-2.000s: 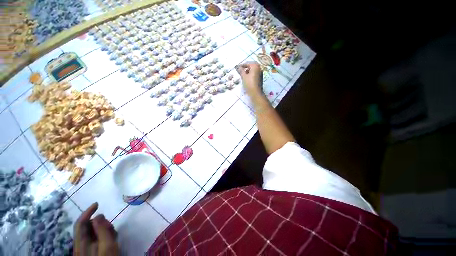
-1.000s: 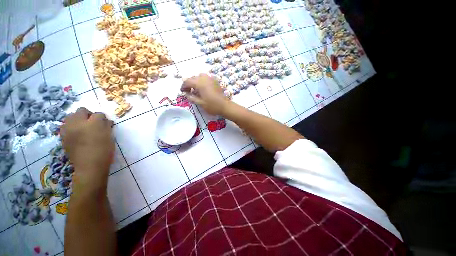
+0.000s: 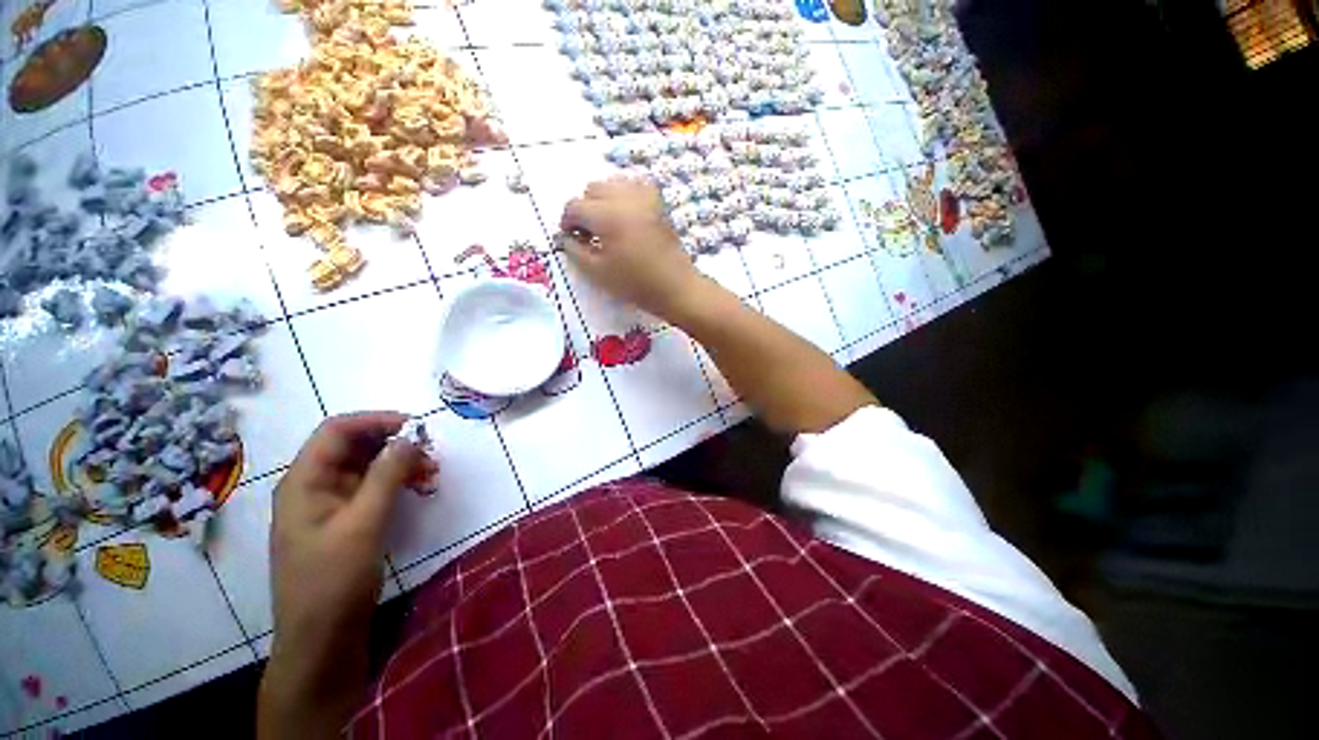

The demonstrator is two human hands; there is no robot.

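My left hand (image 3: pixel 340 499) is near the table's front edge, left of the bowl, with a small grey piece (image 3: pixel 415 434) pinched between thumb and fingertips. My right hand (image 3: pixel 622 243) is beyond and right of the white bowl (image 3: pixel 501 337), its fingers curled together; a small dark thing shows at the fingertips, too small to name. The bowl has pale contents. The orange pieces (image 3: pixel 369 130) lie in a heap beyond the bowl. The loose grey pieces (image 3: pixel 167 419) lie in heaps at the left.
Joined pieces (image 3: pixel 745 174) stand in rows behind and right of my right hand. Mixed-colour pieces (image 3: pixel 962 116) crowd the table's far right edge. The printed tablecloth (image 3: pixel 477 499) covers the table. The maroon checked apron (image 3: pixel 694 622) borders its front edge.
My left hand has moved from the grey heap towards the front edge, and a grey piece now shows in it. My right hand has moved slightly right, away from the bowl.
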